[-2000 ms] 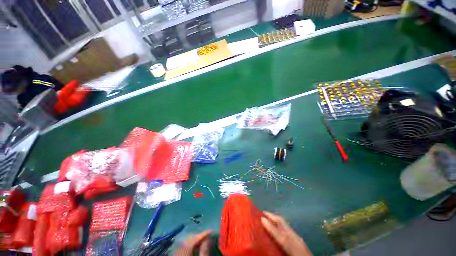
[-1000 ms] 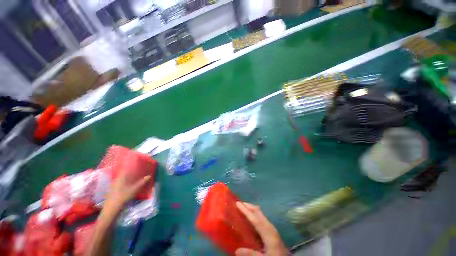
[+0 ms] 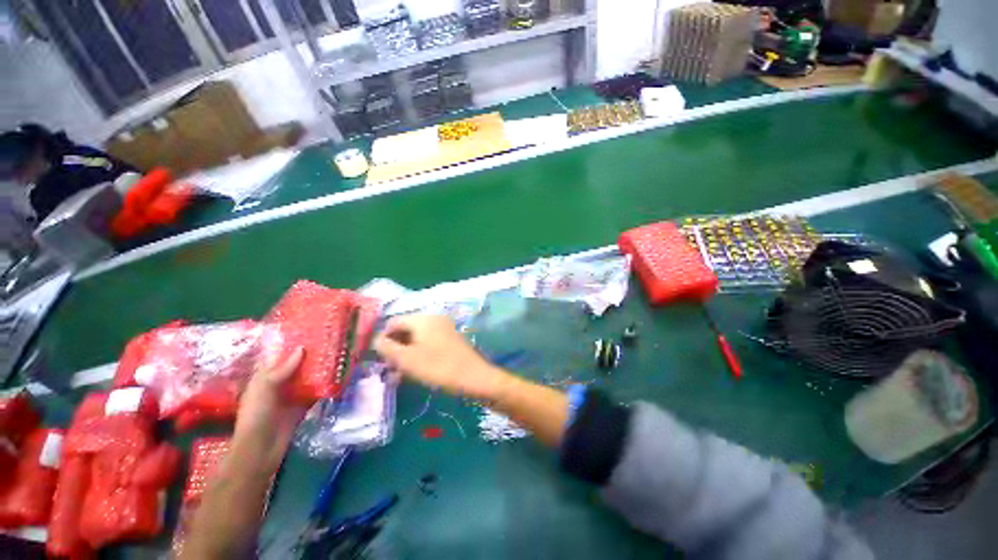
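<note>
My left hand (image 3: 263,410) holds a red bubble-wrap bag (image 3: 310,337) at its lower edge, thumb on the front. The bag's right side is open, and a dark edge with small light spots shows in it. My right hand (image 3: 432,352) is just right of that opening, fingers curled; whether they grip the flap is unclear. Another red bubble-wrap bag (image 3: 670,263) lies by the yellow-gold parts (image 3: 755,246). White cut wires (image 3: 501,424) lie partly hidden below my right forearm.
Several red packets (image 3: 115,470) are piled at left. Blue-handled cutters (image 3: 334,481) lie at the front. A red-handled tool (image 3: 728,356), black fan (image 3: 865,306) and pale pot (image 3: 914,405) are at right. The green conveyor (image 3: 492,208) runs behind.
The red bag that was in my right hand now lies near the fan. My left hand has taken hold of a bag from the pile, and my right hand has moved left to it.
</note>
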